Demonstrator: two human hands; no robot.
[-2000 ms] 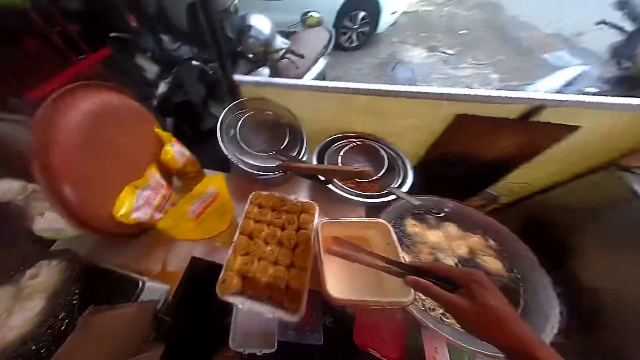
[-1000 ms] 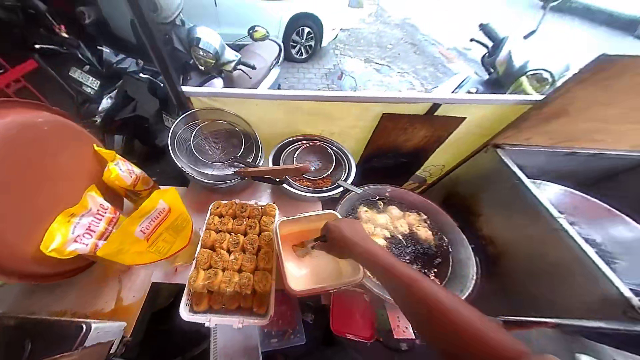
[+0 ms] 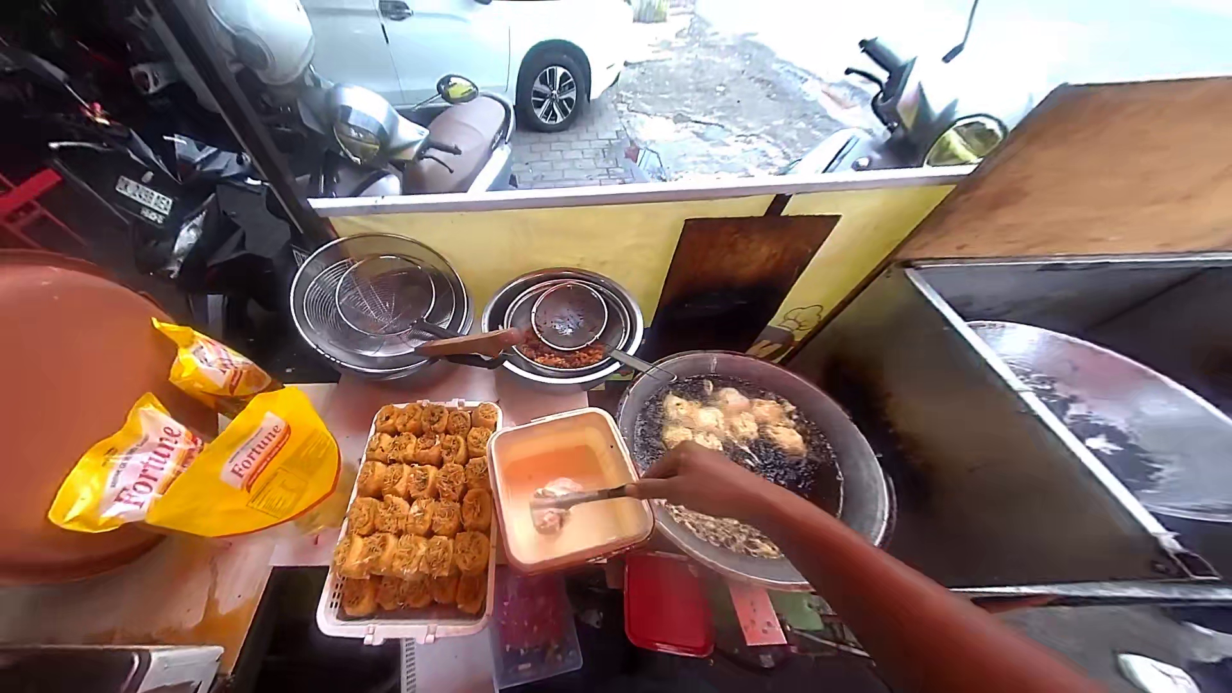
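Note:
My right hand (image 3: 707,481) grips a pair of tongs (image 3: 592,496), whose tips are closed on a pale, wet piece of food (image 3: 552,506) inside a square plastic tub (image 3: 573,565) of thin liquid. Right of the tub, several pale battered pieces (image 3: 736,423) fry in dark oil in a large wok (image 3: 857,452); my forearm crosses its near rim. On the tub's left, a white plastic basket (image 3: 383,628) holds rows of browned, rolled fried pieces (image 3: 422,496). My left hand is out of view.
Behind stand wire strainers (image 3: 380,298) over a bowl and a steel bowl (image 3: 491,318) with reddish bits and a strainer. Yellow oil pouches (image 3: 255,472) lie by a large brown round tub (image 3: 67,385) at left. A red lid (image 3: 667,604) lies in front. Another wok (image 3: 1107,414) is at right.
The tongs were over the tub two seconds ago, then low in it with my hand above. Now my hand is further right, over the wok's near-left rim, and pale food shows at the tips.

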